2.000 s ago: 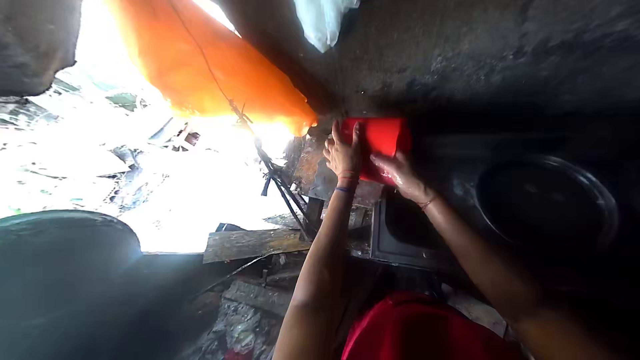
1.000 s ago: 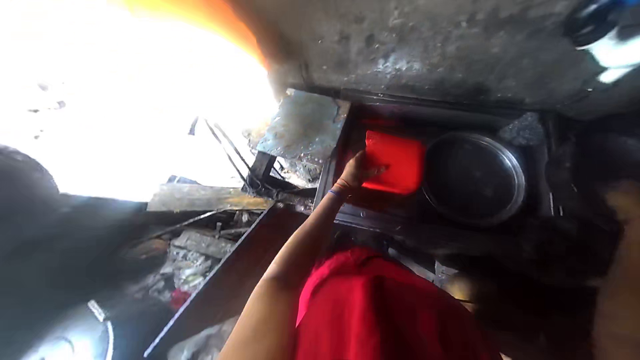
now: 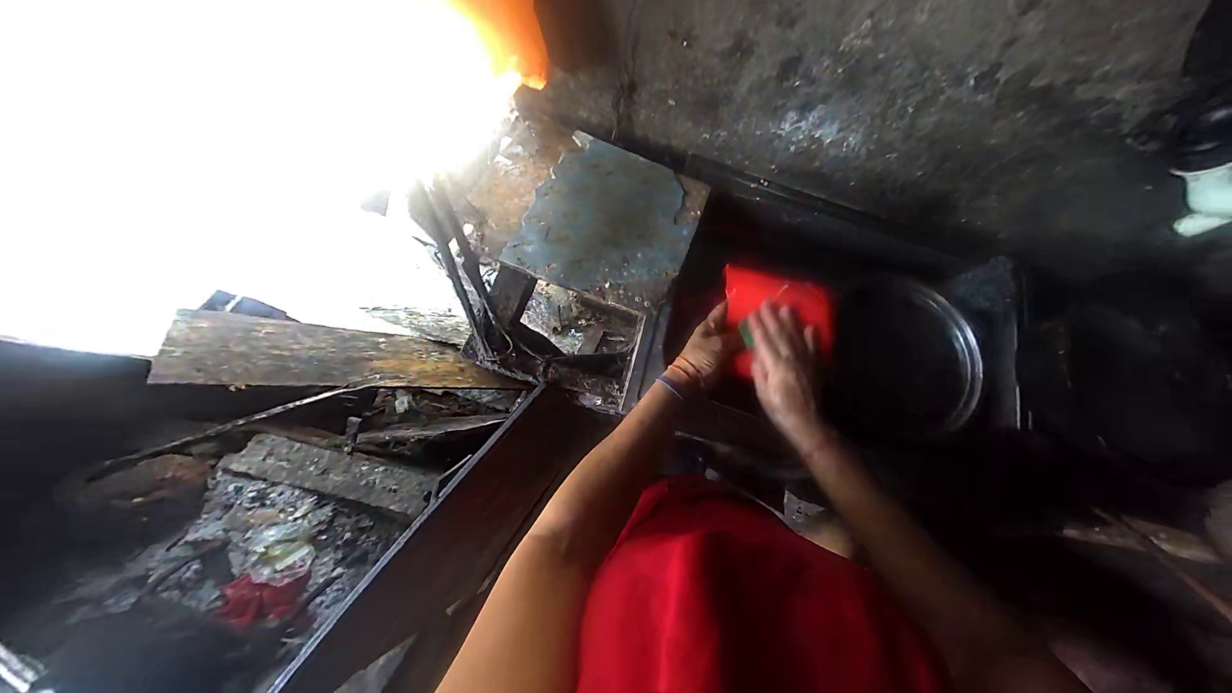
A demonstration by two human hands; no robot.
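Note:
A red plastic container [image 3: 770,287] is over the dark basin, its exact kind not clear. My left hand [image 3: 710,348] grips its left edge. My right hand [image 3: 784,361] lies across its face with the fingers extended and slightly blurred. A small green thing [image 3: 746,334] shows at the fingertips of my right hand, perhaps a scouring pad. Just right of the container is a round dark metal pan [image 3: 910,356] with a shiny rim.
A worn blue-grey board [image 3: 606,221] adjoins the basin's left side. Further left are a wooden plank [image 3: 308,351], thin sticks and rubble with a red scrap [image 3: 265,597]. A rough, stained wall [image 3: 847,106] rises behind. A white object [image 3: 1205,197] is at the far right.
My right hand, away from the container one second ago, is now on it. My left hand still holds the container. The view has shifted since two seconds ago.

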